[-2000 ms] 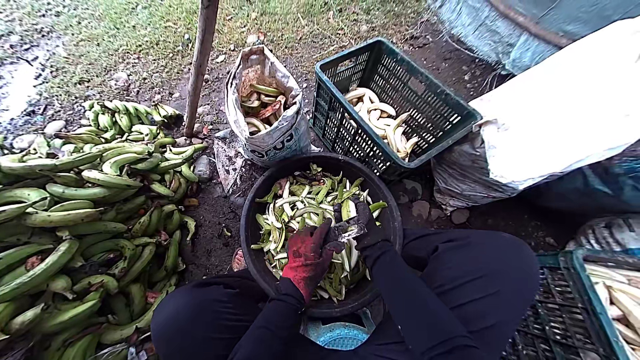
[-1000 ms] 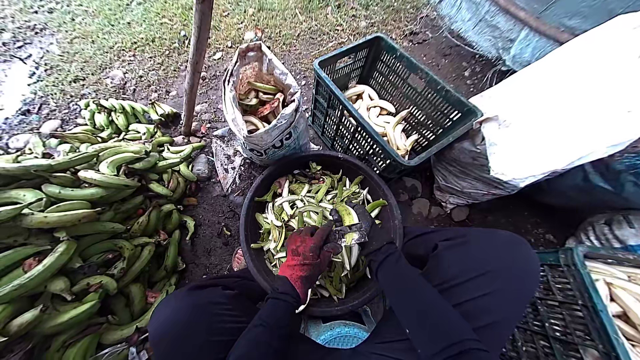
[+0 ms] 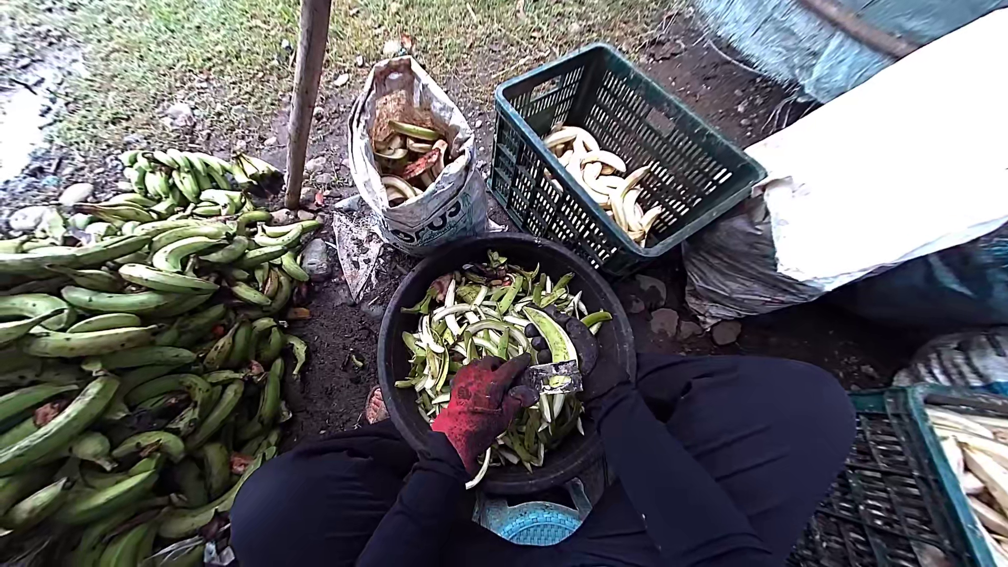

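Note:
Over a round black tub [image 3: 394, 331] full of plantain peels [image 3: 465, 315], both my gloved hands work close together. My left hand [image 3: 482, 402], in a red and dark glove, closes on a short metal blade or peeler [image 3: 554, 378], whose exact kind is unclear. My right hand [image 3: 587, 346], in a dark glove, grips a partly peeled green plantain [image 3: 551, 331]. The metal tool lies against the plantain's lower end. A strip of peel hangs by my left wrist.
Green plantains [image 3: 150, 307] lie heaped at left, near a wooden pole [image 3: 307, 102]. Ahead are a woven sack [image 3: 433, 224] of peels and plantains and a green plastic crate [image 3: 677, 228] of peeled plantains. Another crate [image 3: 937, 480] is at lower right, a white sheet [image 3: 882, 157] above it.
The plantain in my right hand shows more clearly, tilted up to the left over the tub. Both hands remain over the tub.

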